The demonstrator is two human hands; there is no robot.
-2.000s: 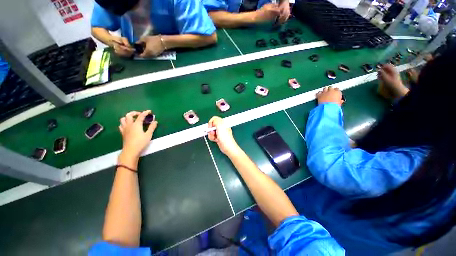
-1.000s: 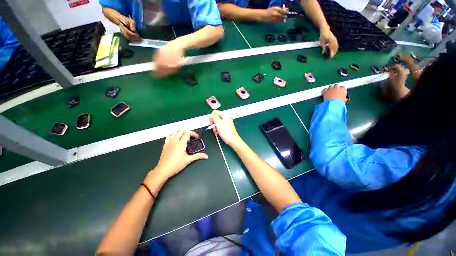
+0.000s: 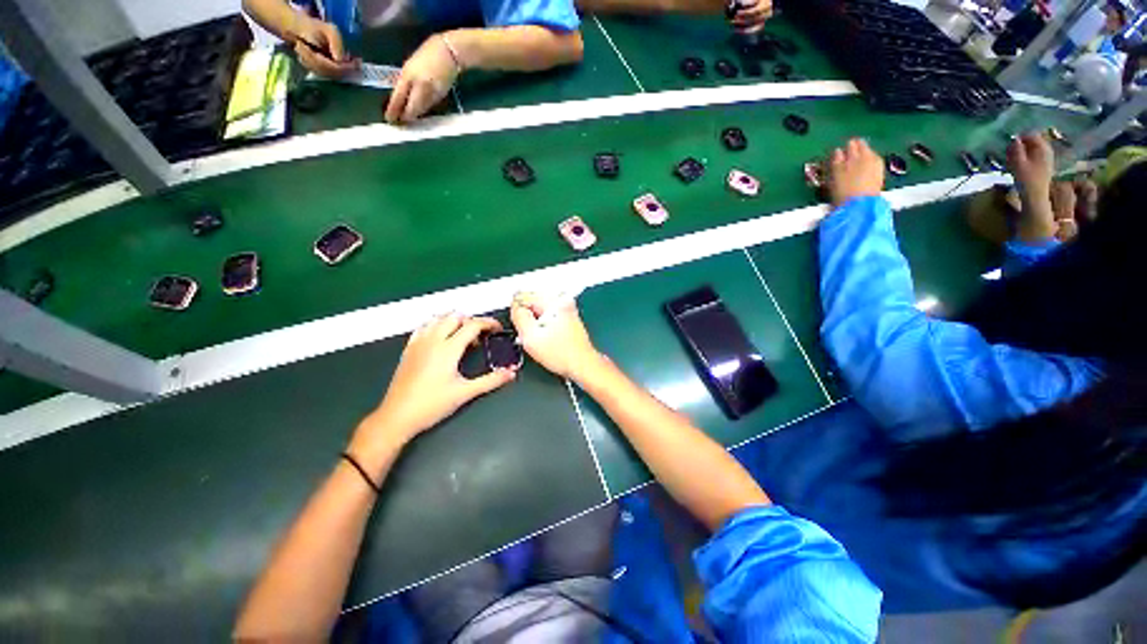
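Observation:
My left hand (image 3: 434,371) holds a dark watch body (image 3: 503,351) with a light rim between thumb and fingers, low over the green bench mat near the rail. My right hand (image 3: 548,333) is right beside it, fingers pinched together at the watch's upper right edge. The slim white tool seen in this hand earlier is hidden or too small to make out now. The watch's face is partly covered by my fingers.
A white rail (image 3: 415,305) separates the bench from the green conveyor (image 3: 415,201), which carries several watch bodies (image 3: 338,244). A black smartphone (image 3: 722,351) lies right of my hands. A neighbour's blue sleeve (image 3: 881,296) reaches the belt. People work opposite.
My left hand brought the watch from over the belt to the bench. My right hand has moved against it. Watches on the belt shifted right. The neighbour's hand moved onto the belt.

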